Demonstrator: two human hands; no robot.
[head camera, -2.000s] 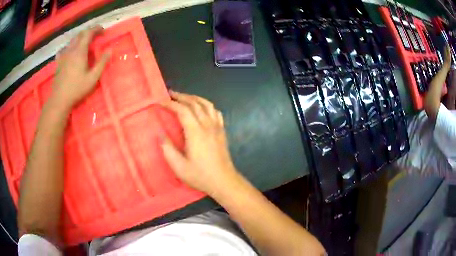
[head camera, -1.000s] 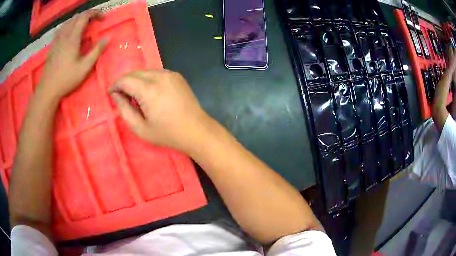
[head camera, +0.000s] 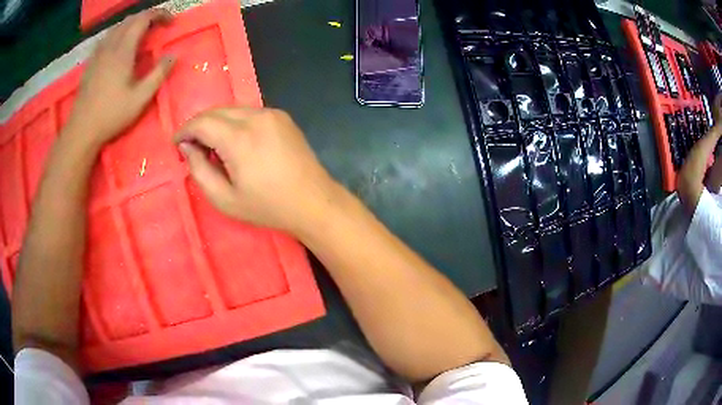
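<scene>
A red-orange foam tray (head camera: 182, 332) with two rows of rectangular pockets lies in front of me; the pockets that show hold no units. My left hand (head camera: 123, 79) rests over the tray's upper part, thumb and fingers apart, with nothing seen in it. My right hand (head camera: 245, 158) is over the middle of the tray, its thumb and fingertips close together near a divider between pockets. Whether something small is between those fingertips cannot be told.
A smartphone (head camera: 389, 63) lies on the dark green mat (head camera: 396, 190). A glossy black blister tray (head camera: 554, 174) is to the right. Beyond it, another red foam tray (head camera: 665, 87) holds dark units, beside another person's arm (head camera: 697, 162). Part of a red tray (head camera: 103, 9) shows at the upper left.
My right hand has moved left from the foam tray's right edge to its middle, and its fingers have closed together. My left hand has stayed over the upper part of the tray.
</scene>
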